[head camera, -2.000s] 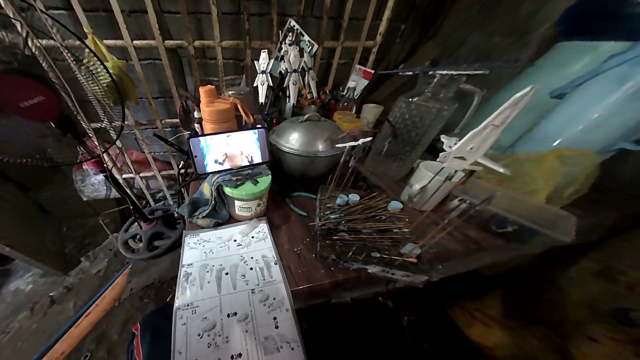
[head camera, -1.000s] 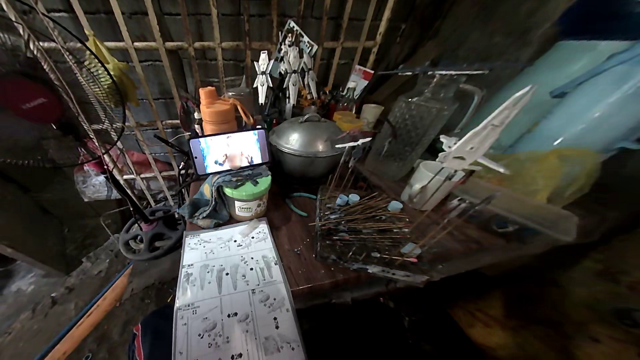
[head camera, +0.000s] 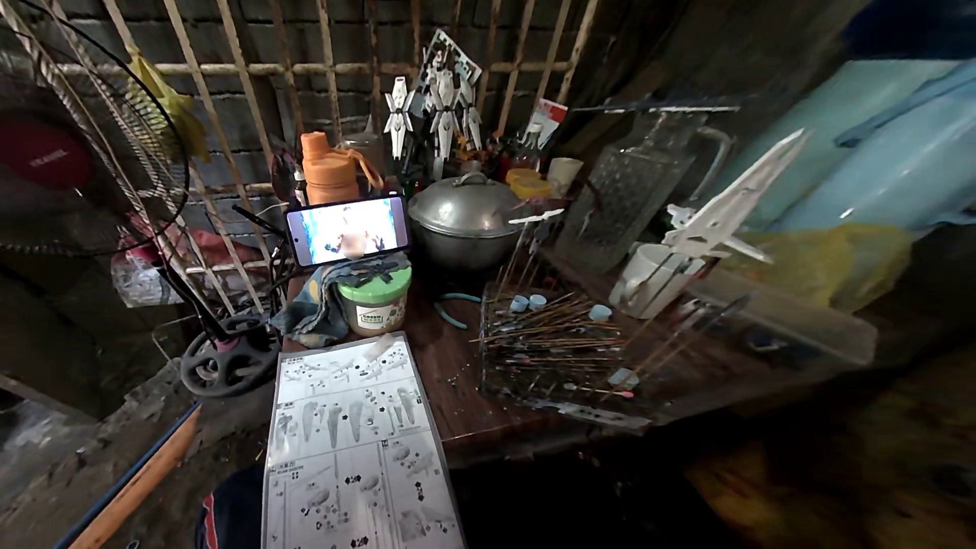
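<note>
Neither my left hand nor my right hand shows in the head view. A printed assembly sheet (head camera: 347, 450) lies over the table's front left edge. Behind it stands a green-lidded tub (head camera: 375, 301), with a crumpled cloth (head camera: 316, 305) at its left and a lit phone (head camera: 349, 230) propped behind. Many thin sticks (head camera: 549, 335) lie across a holder on the wooden table (head camera: 457, 415), among small light-blue cups (head camera: 600, 313). A white model part (head camera: 736, 202) rises above a white mug (head camera: 656, 280). Blue-handled pliers, partly hidden, (head camera: 456, 311) lie left of the sticks.
A lidded metal pot (head camera: 469, 221), an orange bottle (head camera: 329, 171) and white robot model kits (head camera: 444, 103) stand at the back. A glass jug (head camera: 629, 187) is behind the mug, and a clear plastic box (head camera: 808, 320) lies at the right. A fan (head camera: 114, 152) stands at the left.
</note>
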